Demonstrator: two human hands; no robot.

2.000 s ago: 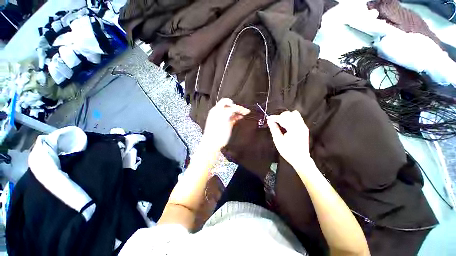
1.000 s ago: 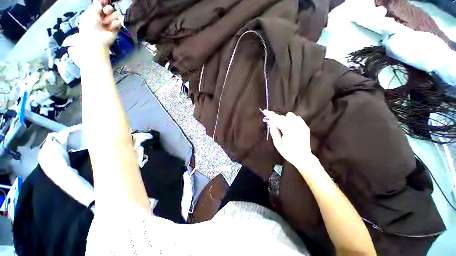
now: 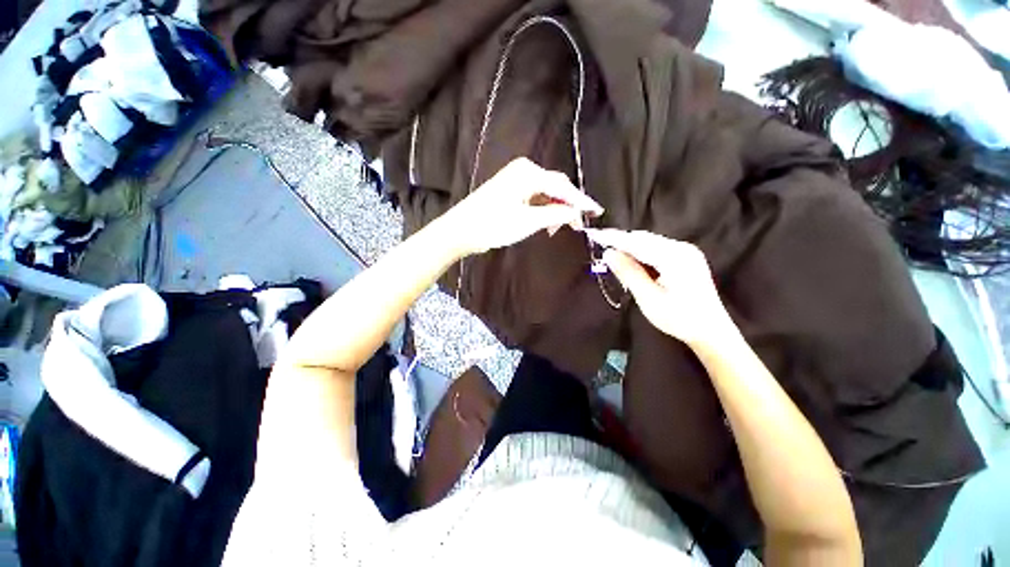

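Observation:
The brown jacket (image 3: pixel 775 266) lies across the lap and table. A pale toothed line that looks like a zipper (image 3: pixel 580 105) arches over the brown cloth down to my hands. My left hand (image 3: pixel 521 207) and my right hand (image 3: pixel 665 282) meet at its lower end, fingertips close together. Both hands pinch there. A tiny shiny piece (image 3: pixel 599 266) shows beside my right fingertips, and a thin loop hangs just below it. Exactly what lies between the fingertips is too small to tell.
Black-and-white garments (image 3: pixel 122 421) are heaped low at left. More black and white cloth (image 3: pixel 116 94) lies at upper left. A tangled dark cord bundle (image 3: pixel 919 166) and white fabric (image 3: pixel 930 78) are at upper right. Speckled floor (image 3: pixel 294 144) shows between.
My left hand was raised far to the upper left one second ago and is back beside my right hand. My right hand stays at the zipper's lower end. The view has shifted slightly.

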